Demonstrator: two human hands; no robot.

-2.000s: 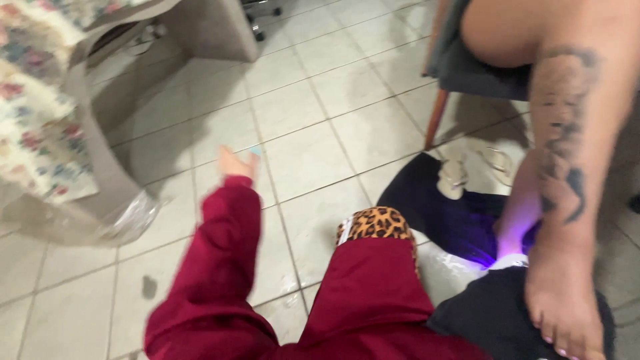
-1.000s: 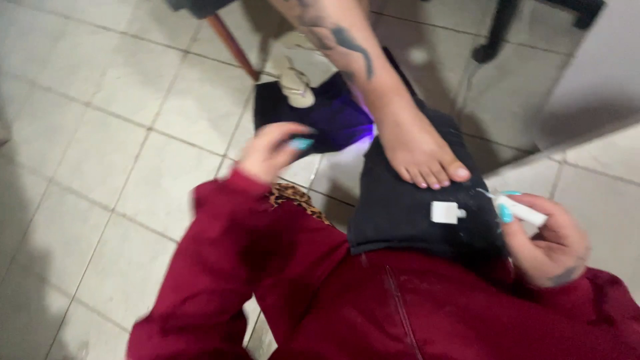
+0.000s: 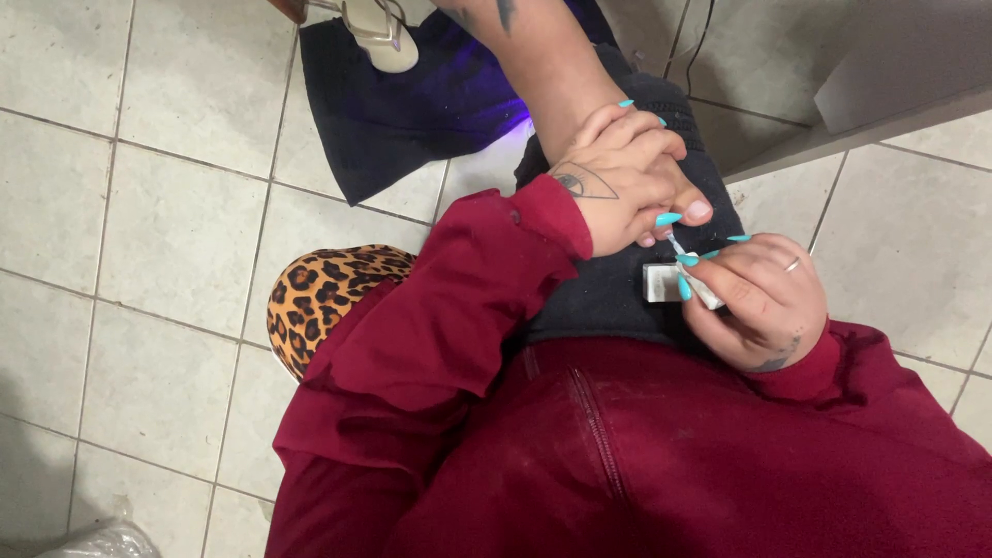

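My left hand (image 3: 624,178) lies over the toes of another person's bare foot (image 3: 573,101), its fingers bent around the front of the foot. Between thumb and fingers of my right hand (image 3: 763,298) is the white cap of a nail polish brush (image 3: 701,287). The brush tip is at a toe beside the big toe, close to my left thumb. A small nail polish bottle (image 3: 660,283) with a pale label is on the dark towel (image 3: 589,294) under the foot, just left of my right fingers. My left hand partly hides the smaller toes.
A beige flip-flop (image 3: 391,50) rests on a dark cloth (image 3: 387,116) on the tiled floor, with purple light beside it. A leopard-print cushion (image 3: 329,298) is left of my sleeve. A grey furniture panel (image 3: 891,116) stands at upper right; clear plastic (image 3: 105,542) lies at bottom left.
My left hand has moved from beside the foot onto its toes. My right hand has brought the brush to a toe. The view has shifted strongly.
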